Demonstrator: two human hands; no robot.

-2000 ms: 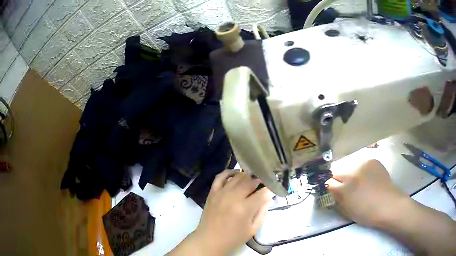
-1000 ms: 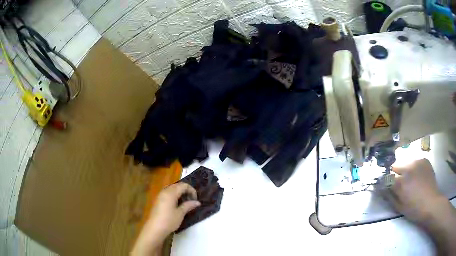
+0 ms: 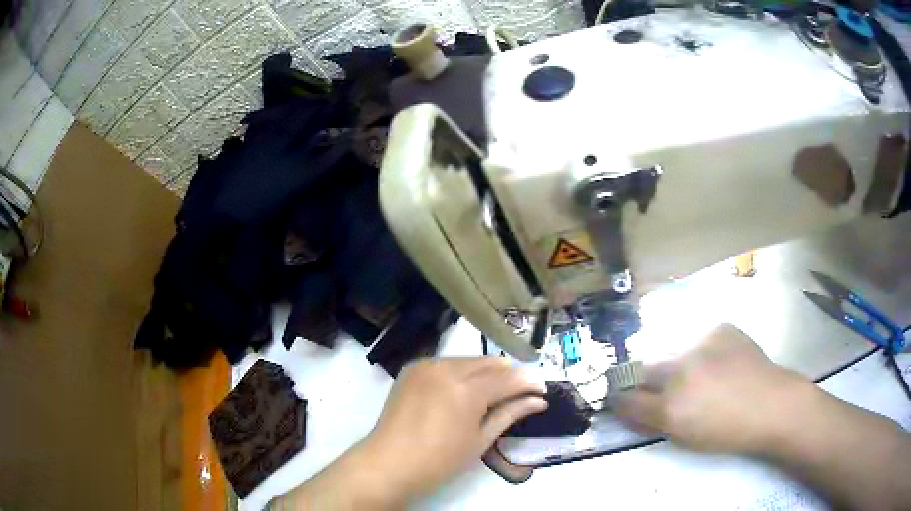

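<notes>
My left hand [image 3: 450,414] holds a small dark fabric piece [image 3: 554,411], black side up, on the machine bed just in front of the needle area. My right hand [image 3: 689,394] is at the right of the presser foot, its fingers against a ribbed metal knob [image 3: 624,376]. The off-white sewing machine head [image 3: 699,170] hangs over the work. The needle area is bright and partly hidden. A stack of brown patterned pieces [image 3: 258,424] lies flat at the left by the orange edge.
A large black fabric heap [image 3: 290,230] lies against the brick-patterned wall [image 3: 210,70]. Blue thread snips [image 3: 854,311] lie open at the right. A brown cardboard panel [image 3: 85,329] stands at the far left. A cream knob [image 3: 420,48] tops the machine head.
My left hand has moved from the patterned stack to the machine bed with a fabric piece. My right hand stays by the knob. The camera view has shifted right, back towards the machine.
</notes>
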